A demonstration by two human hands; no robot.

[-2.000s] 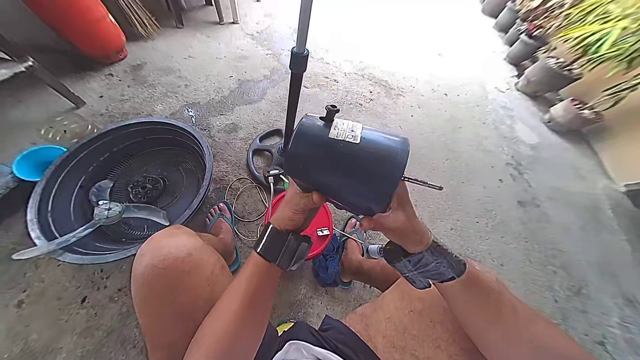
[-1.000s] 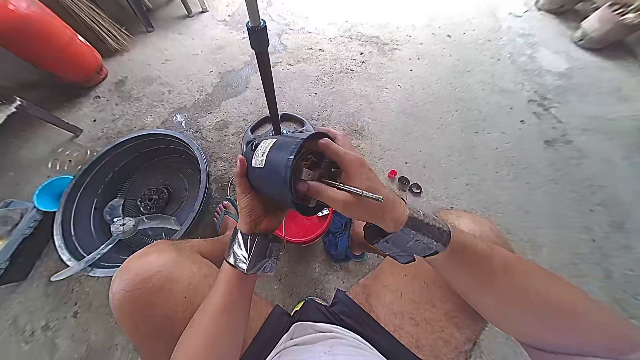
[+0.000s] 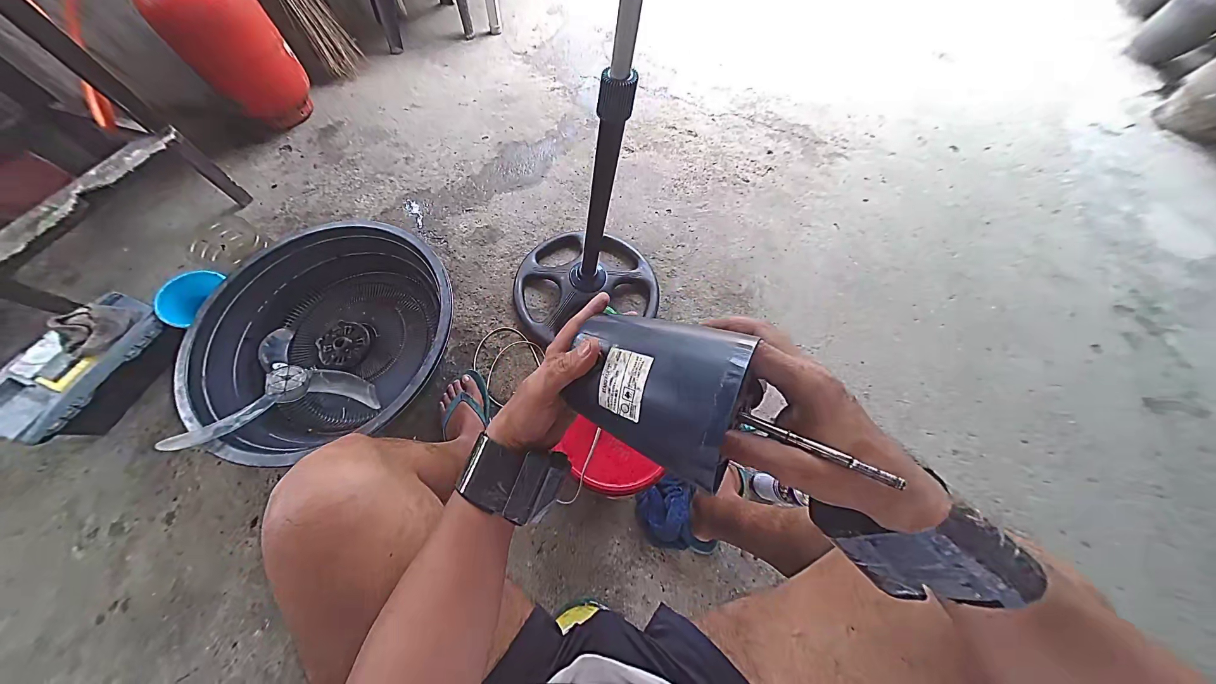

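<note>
A dark blue fan motor housing with a paper label is held between both hands over a red round lid or dish. My left hand grips its closed end, thumb near the label. At the open end is my right hand, its fingers around the rim and partly hidden inside. A metal motor shaft sticks out from that end, between the right fingers. Behind the housing stands a fan pole on a round spoked base. A blue cloth lies by the right foot.
At left, a black basin holds a fan grille, with a three-bladed fan blade resting across its rim. Beside it are a blue bowl and a grey tray of items. A red gas cylinder and a stick broom stand farther back.
Since one second ago, the housing has turned and its label now faces up toward me. The right hand has shifted around the open rim. Two seconds ago, both hands held the housing from below.
</note>
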